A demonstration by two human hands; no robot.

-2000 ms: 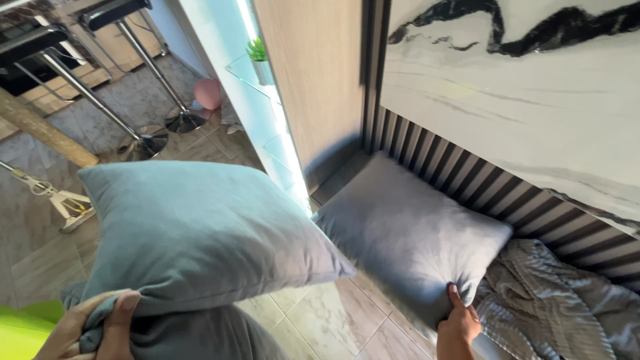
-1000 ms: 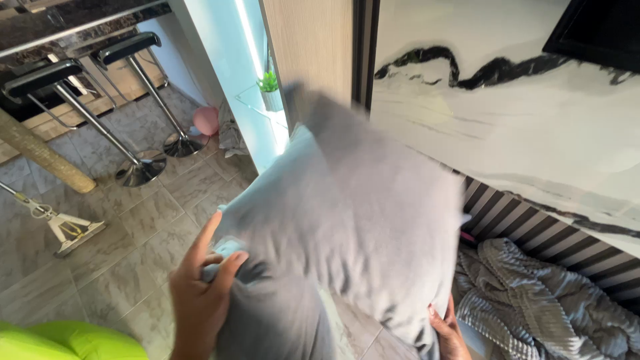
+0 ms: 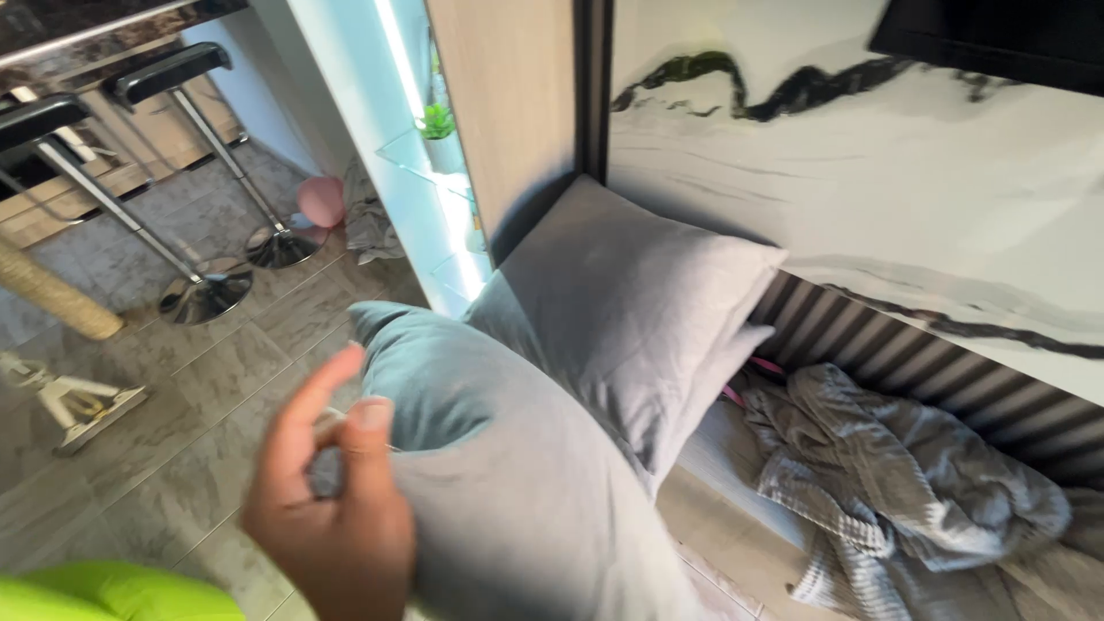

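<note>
A grey velvet cushion (image 3: 621,302) leans on its corner against the wood panel and the marble-patterned wall, with another cushion edge showing behind its right side. Nearer to me, a second grey cushion (image 3: 535,492), bluish at its upper left, overlaps its lower left part. My left hand (image 3: 336,492) is blurred at the left edge of this nearer cushion, index finger and thumb raised and a little apart. Whether its other fingers grip the fabric cannot be made out. My right hand is out of view.
A crumpled grey ribbed blanket (image 3: 906,466) lies on a low ledge at right. Lit glass shelves (image 3: 414,155) hold a potted plant (image 3: 438,129). At left are bar stools (image 3: 203,289), a rope-wrapped post (image 3: 60,289), a mop head (image 3: 95,414) and a lime-green object (image 3: 121,591).
The grey cushion that was between both hands one second ago now leans in the corner by the wall. My right hand has left the view. My left hand's fingers have moved up and apart.
</note>
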